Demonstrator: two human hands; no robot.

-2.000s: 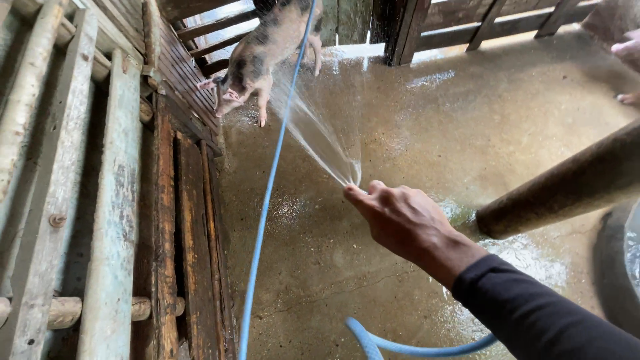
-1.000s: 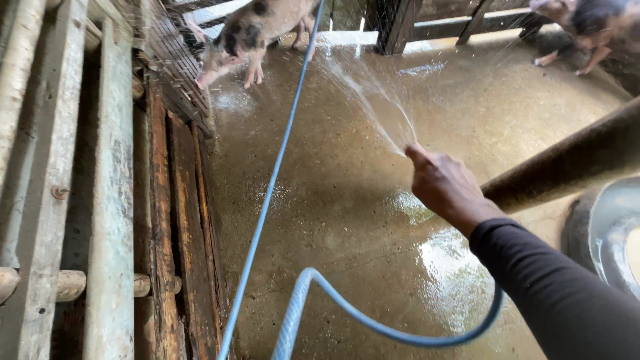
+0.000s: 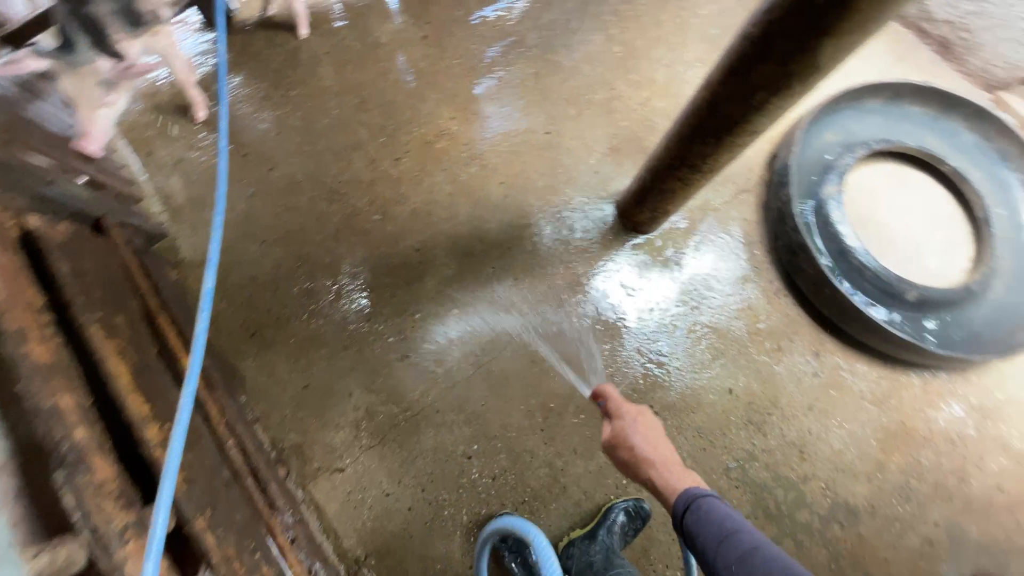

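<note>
My right hand (image 3: 636, 440) is closed around the end of a blue hose, with the thumb over its mouth, and a fan of water sprays from it onto the wet concrete floor (image 3: 384, 240). A loop of the blue hose (image 3: 518, 530) hangs at the bottom edge, in front of my rubber boots (image 3: 606, 538). Another length of blue hose (image 3: 210, 264) runs from top to bottom on the left. My left hand is out of the frame.
A spotted pig (image 3: 104, 64) stands at the upper left, partly cut off. Rusty-brown wooden boards (image 3: 104, 376) line the left side. A round post (image 3: 712, 120) meets the floor near the middle, with a black tire-like ring (image 3: 816, 240) to its right.
The view has swung down and to the right. The spray, aimed toward the far fence and pig before, now lands on the floor close to my boots.
</note>
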